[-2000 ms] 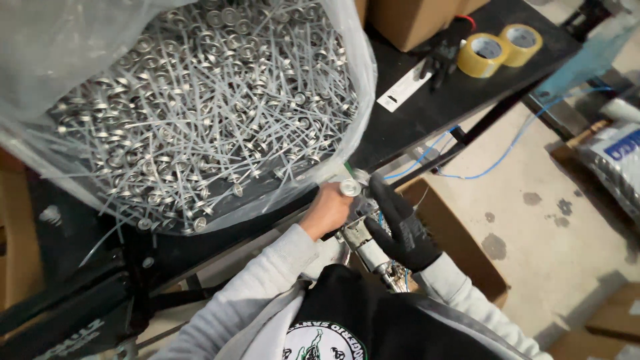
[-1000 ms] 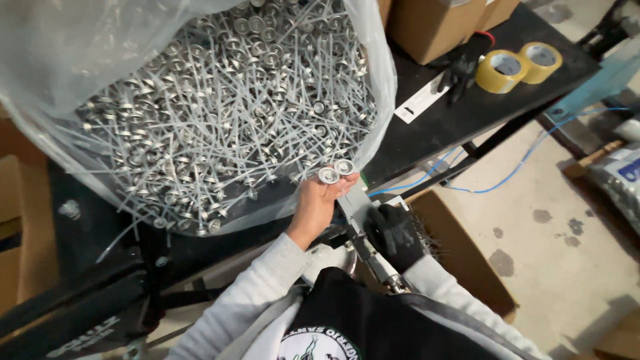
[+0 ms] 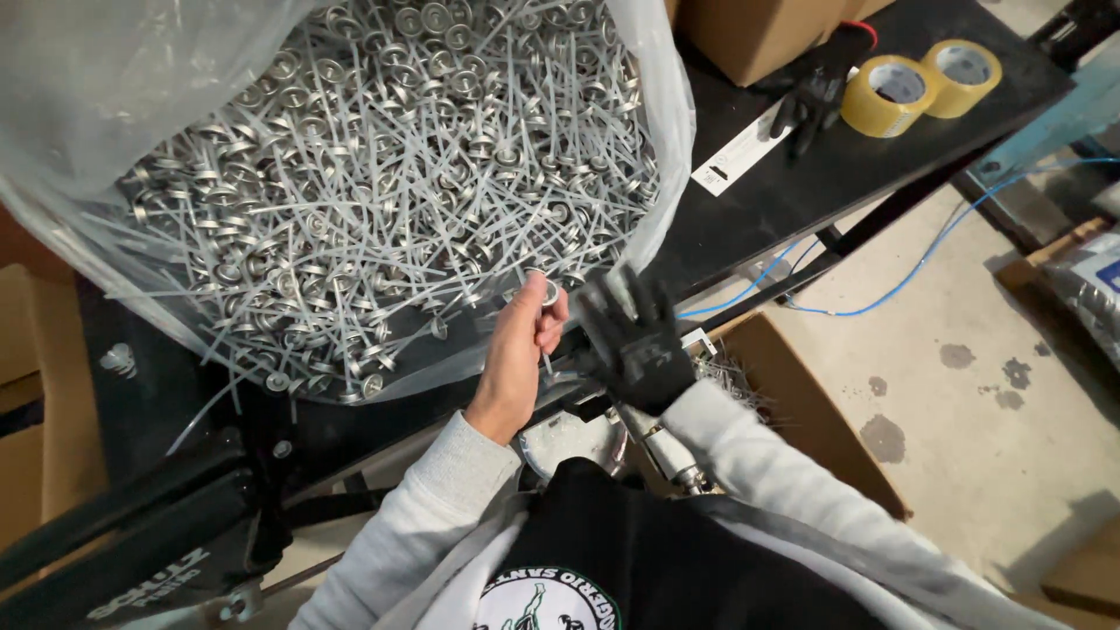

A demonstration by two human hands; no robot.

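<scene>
A clear plastic bag (image 3: 669,175) holds a heap of aerosol valves (image 3: 420,157), silver metal cups with thin pale plastic dip tubes. At the bag's near edge my bare left hand (image 3: 521,359) is closed on an aerosol valve (image 3: 549,293), its cup at my fingertips and its tube hanging down. Whether more than one valve is in the hand, I cannot tell. Just right of it is my right hand (image 3: 639,341) in a black glove, blurred, with fingers apart and nothing visible in it. Below both hands a metal machine part (image 3: 669,451) shows partly, beside a round pale dish (image 3: 573,442).
On the black table (image 3: 752,227) lie two rolls of yellow tape (image 3: 888,96), a black glove (image 3: 814,105) and a white card (image 3: 735,162), near a cardboard box (image 3: 752,35). An open box (image 3: 814,420) with valves stands below right. A blue hose (image 3: 910,276) crosses the floor.
My gloved right hand has moved up from beside the machine to near the bag's edge, its fingers now spread. My left hand showed two valve cups a second ago; one shows clearly now.
</scene>
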